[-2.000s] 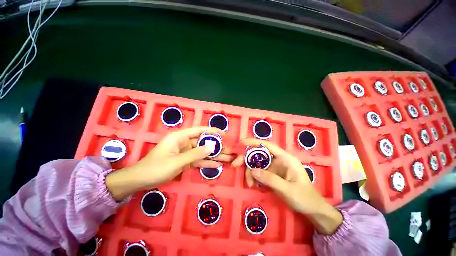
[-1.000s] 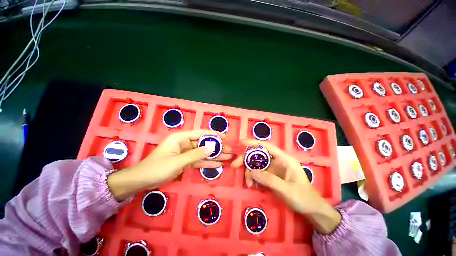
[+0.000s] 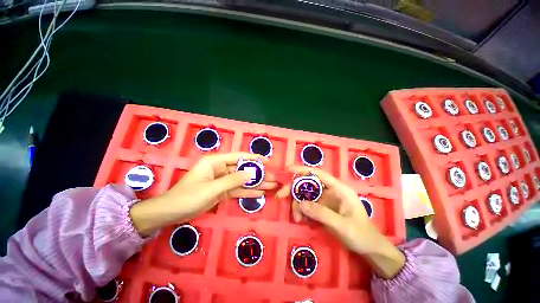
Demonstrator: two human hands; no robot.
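My left hand [image 3: 204, 183] holds a round smartwatch module [image 3: 250, 173] with a white square lit on its dark screen, thumb at its edge. My right hand [image 3: 331, 204] holds another smartwatch module [image 3: 307, 190], its dark face showing purple-pink graphics. Both are held side by side above a red foam tray [image 3: 381, 151] with square pockets. Modules with black faces lie in many pockets. Two in the lower rows, one [image 3: 250, 250] and one [image 3: 304, 261], show red graphics. A module [image 3: 139, 177] at the left has a white face with a dark band. My hands hide some pockets.
A second foam tray [image 3: 427, 171] stands angled at the right with silver-white discs. A pale paper slip [image 3: 417, 196] lies between the trays. A black mat [image 3: 71, 148] and a pen [image 3: 32, 148] are at left, white cables [image 3: 41, 53] at upper left, white scraps [image 3: 492, 267] at lower right.
The graphics on the module in my right hand look slightly different. My hands hold both modules in nearly the same place, with only a slight shift of the view.
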